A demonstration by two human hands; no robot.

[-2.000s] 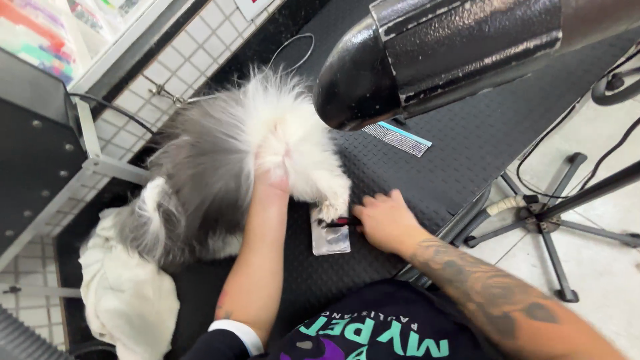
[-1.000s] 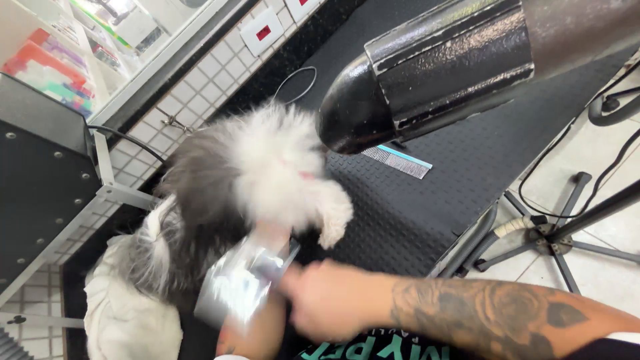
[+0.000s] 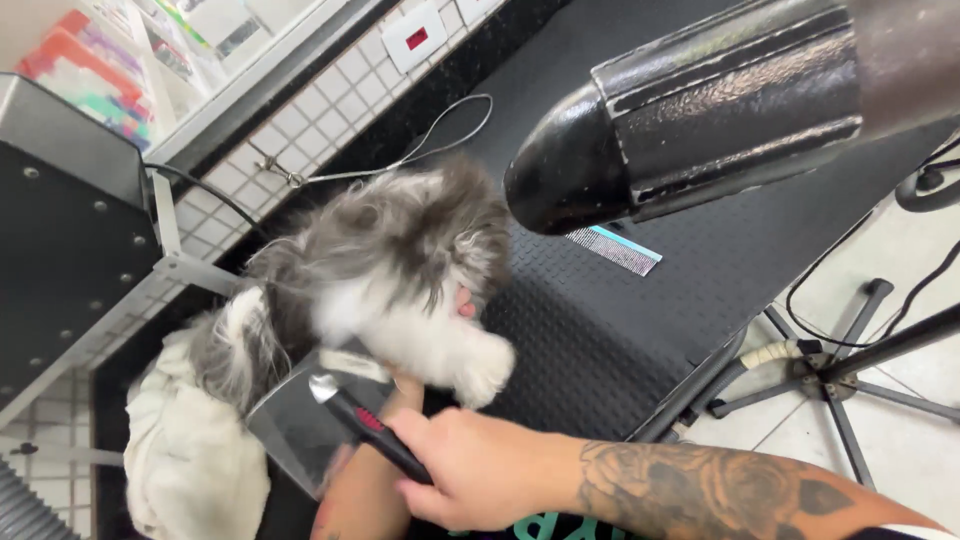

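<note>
A grey and white long-haired dog [image 3: 390, 255] is on the black textured table mat, a white foreleg toward the right. My right hand [image 3: 465, 465] grips the black and red handle of a slicker brush [image 3: 375, 435], whose wide plate [image 3: 296, 420] lies beside the dog's white fur. My left arm reaches up behind the brush to the dog; fingertips of my left hand [image 3: 466, 301] show at its fur, the rest hidden under the dog. The black nozzle of a dryer [image 3: 570, 165] points at the dog from the upper right.
A metal comb with a blue spine [image 3: 619, 249] lies on the mat below the nozzle. A cream towel [image 3: 191, 442] is bunched at lower left. A thin cable loop [image 3: 450, 139] runs along the tiled wall. A wheeled stand [image 3: 825, 375] is at right.
My right hand has moved left with the brush, from beside the foreleg to over my left forearm. The dog's head or upper body has turned, with more grey fur now facing up.
</note>
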